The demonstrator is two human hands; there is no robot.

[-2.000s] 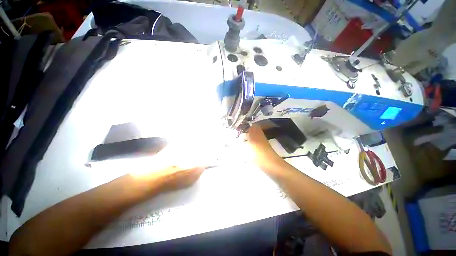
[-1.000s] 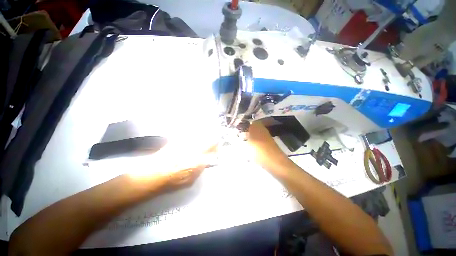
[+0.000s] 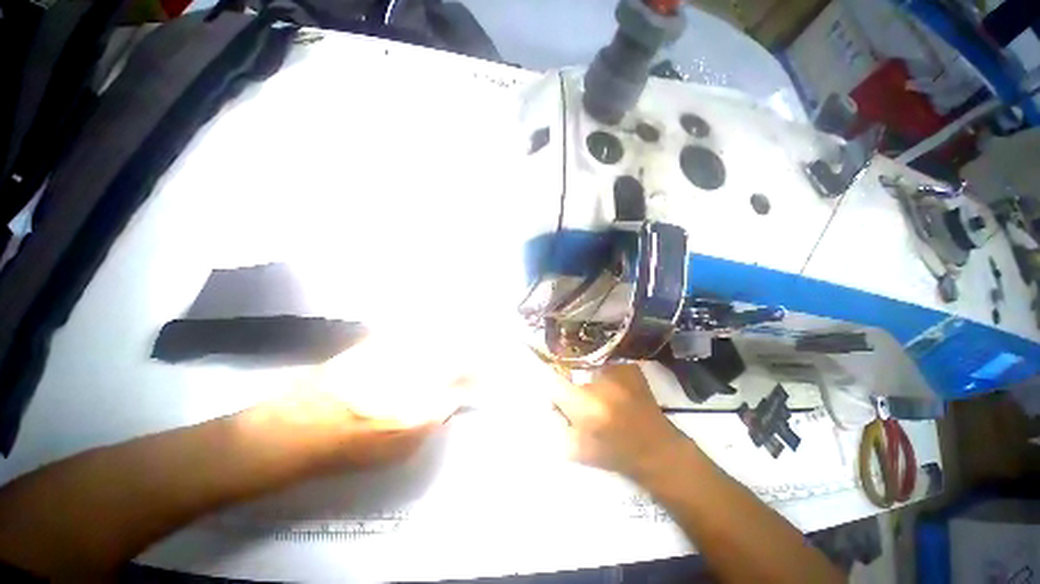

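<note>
A dark fabric piece point(image 3: 257, 338) with a grey upper part lies flat left of the needle area. My left hand point(image 3: 365, 416) lies on the table at its lower right, fingers washed out by glare. My right hand point(image 3: 604, 416) is just below the sewing machine head point(image 3: 604, 297), its fingertips towards the needle area. Glare hides the needle, the presser foot and anything between my fingertips, so I cannot tell whether either hand holds something.
Long dark fabric strips point(image 3: 126, 183) lie along the left edge. Right of my right hand are a jagged dark cluster point(image 3: 770, 421) and red and yellow handled scissors point(image 3: 888, 462). Ruler markings point(image 3: 342, 527) run along the near edge of the white table point(image 3: 376, 148).
The view has moved closer and tilted, so the machine head looks larger. My right hand has drawn back slightly below the head, with more of it showing. The dark piece stays flat at left.
</note>
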